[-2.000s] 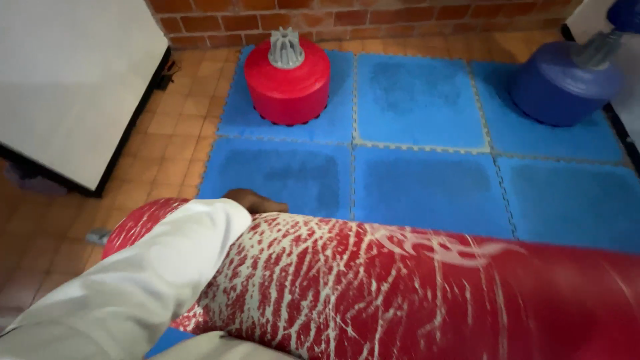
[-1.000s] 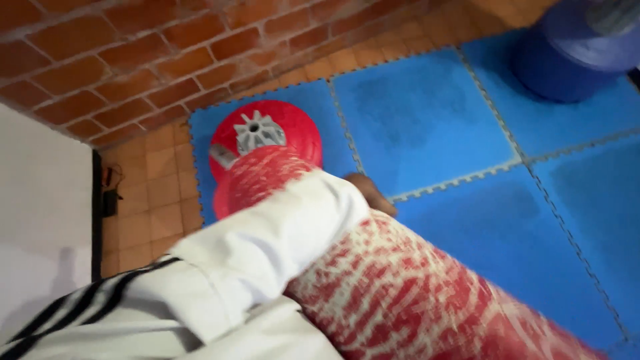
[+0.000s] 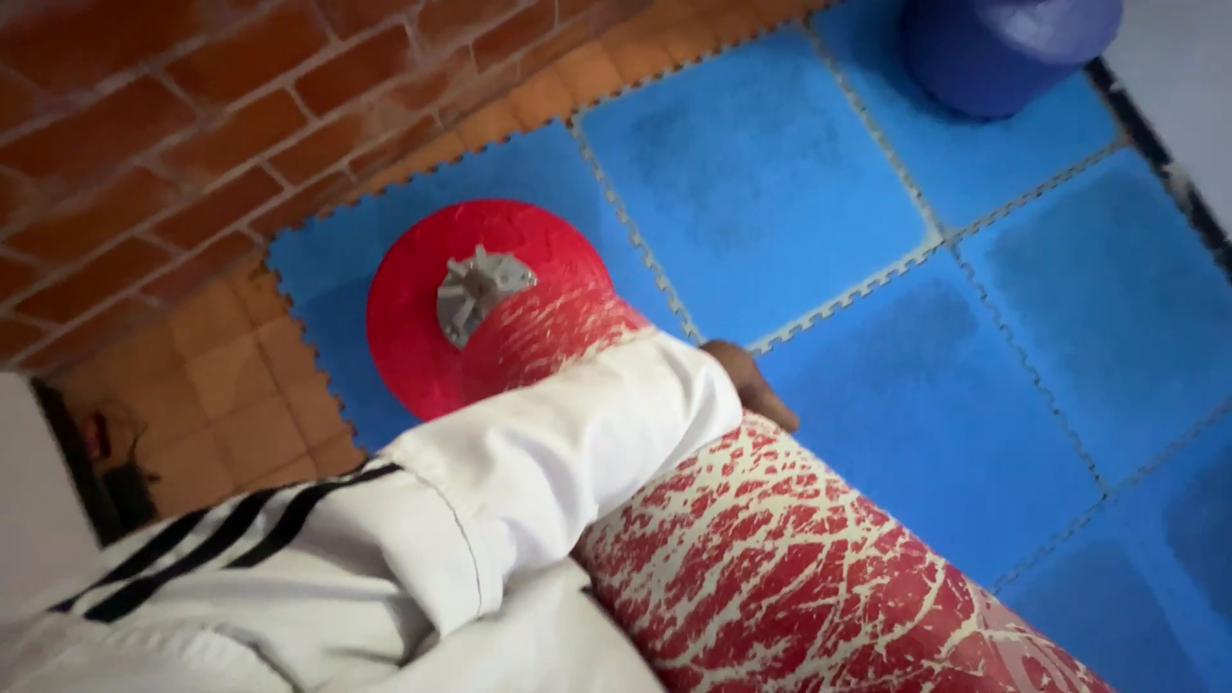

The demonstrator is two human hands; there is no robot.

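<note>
A worn red punching bag [image 3: 770,539] with flaking pale patches lies across my front, its narrow end at the round red base [image 3: 414,298]. My left arm, in a white sleeve with black stripes, wraps over the bag. My left hand [image 3: 750,383] rests against the bag's far side; its fingers are partly hidden. The grey ribbed plastic connector [image 3: 472,289] stands up from the base, just beside the bag's end, which covers part of it. Whether the two touch I cannot tell. My right hand is out of sight.
The red base stands on blue interlocking foam mats [image 3: 751,164]. A blue base [image 3: 1006,48] is at the upper right. A brick wall [image 3: 173,125] runs along the upper left above orange floor tiles [image 3: 226,395]. White panels with dark edges stand at both sides.
The bag has swung from lying crosswise in front of the red base to a slant, with its end over the base at the connector. My left arm has moved with it. The view has turned.
</note>
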